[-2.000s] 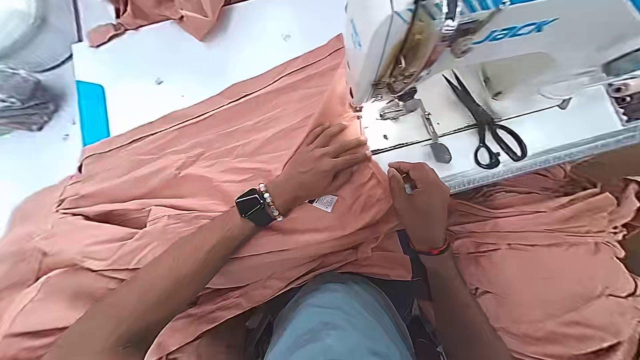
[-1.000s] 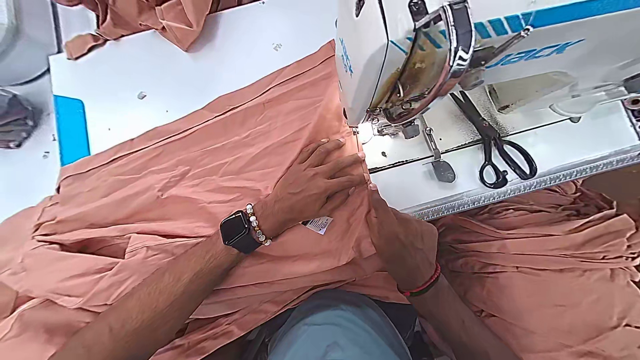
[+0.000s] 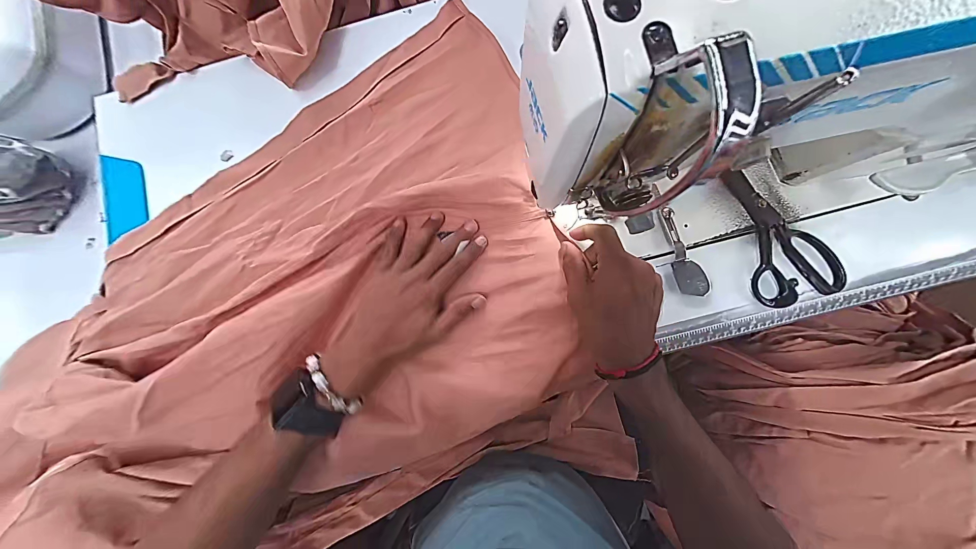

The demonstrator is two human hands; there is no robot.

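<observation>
A large piece of salmon-pink fabric (image 3: 305,252) covers much of the white table, its right edge at the lit needle area of a Jack sewing machine (image 3: 656,99). My left hand (image 3: 415,286) lies palm down on the fabric, fingers spread, over a small white label that partly shows between the fingers. Just in front of the machine's presser foot (image 3: 583,213), my right hand (image 3: 614,293) pinches the fabric's edge between thumb and forefinger. The needle tip itself cannot be made out.
Black-handled scissors (image 3: 774,244) lie on the machine bed beside a metal lever plate (image 3: 690,276). A measuring tape (image 3: 808,305) runs along the front edge. More pink fabric (image 3: 846,427) hangs at the right, and another heap (image 3: 252,30) lies at the back left.
My left hand has moved left and toward me over the fabric, away from the needle area. My right hand has moved up to the fabric's edge by the presser foot.
</observation>
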